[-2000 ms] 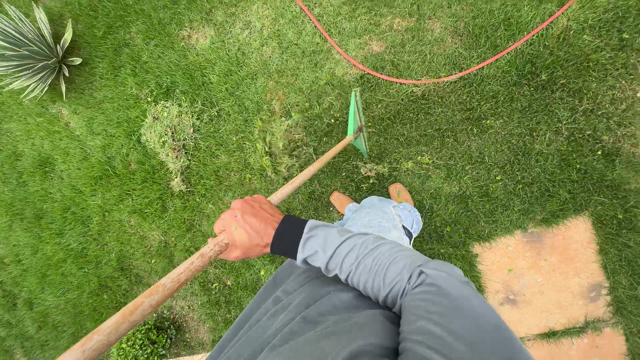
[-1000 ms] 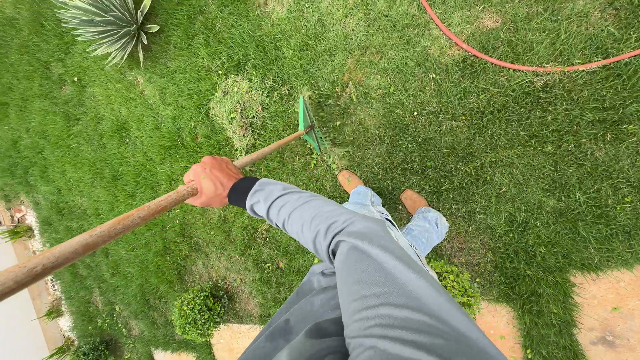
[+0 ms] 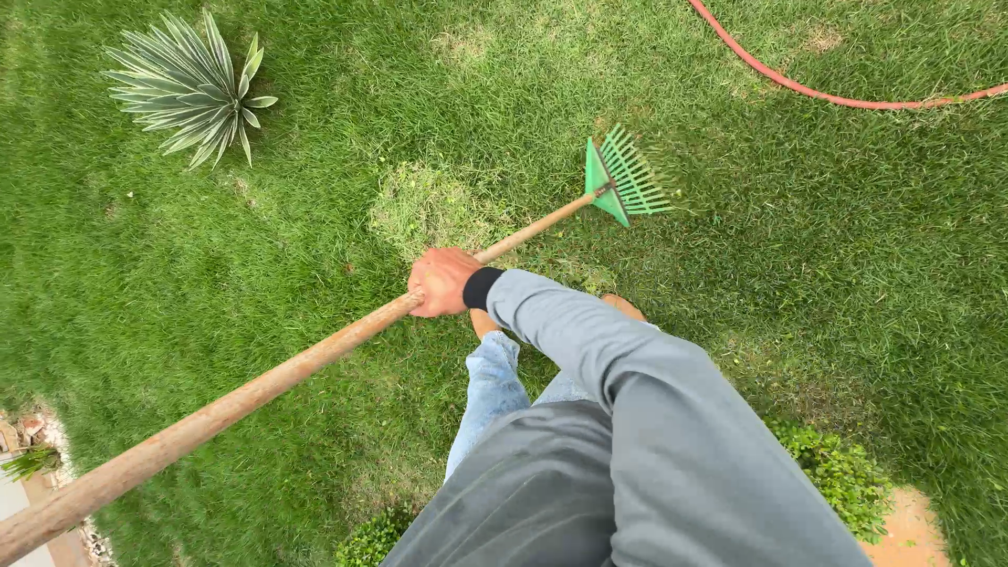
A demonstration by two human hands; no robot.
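My right hand (image 3: 442, 282), below a black cuff and grey sleeve, is closed around the wooden handle of a green leaf rake (image 3: 608, 186). The handle runs from the lower left corner up to the rake head, whose fanned tines point right over the grass. Between my hand and the rake head, a little to the left, lies a pale heap of grass clippings (image 3: 429, 206). My left hand is out of view.
A spiky variegated plant (image 3: 228, 106) grows at the upper left. A red hose (image 3: 795, 87) curves across the upper right. Small leafy bushes (image 3: 836, 476) and a paving slab (image 3: 912, 529) lie at the bottom right. A white stone edging (image 3: 57, 441) shows at the lower left.
The rake head was close to my shoes and the clippings one second ago; it now lies farther out to the right of the heap. My right hand has stayed on the handle. The view has shifted.
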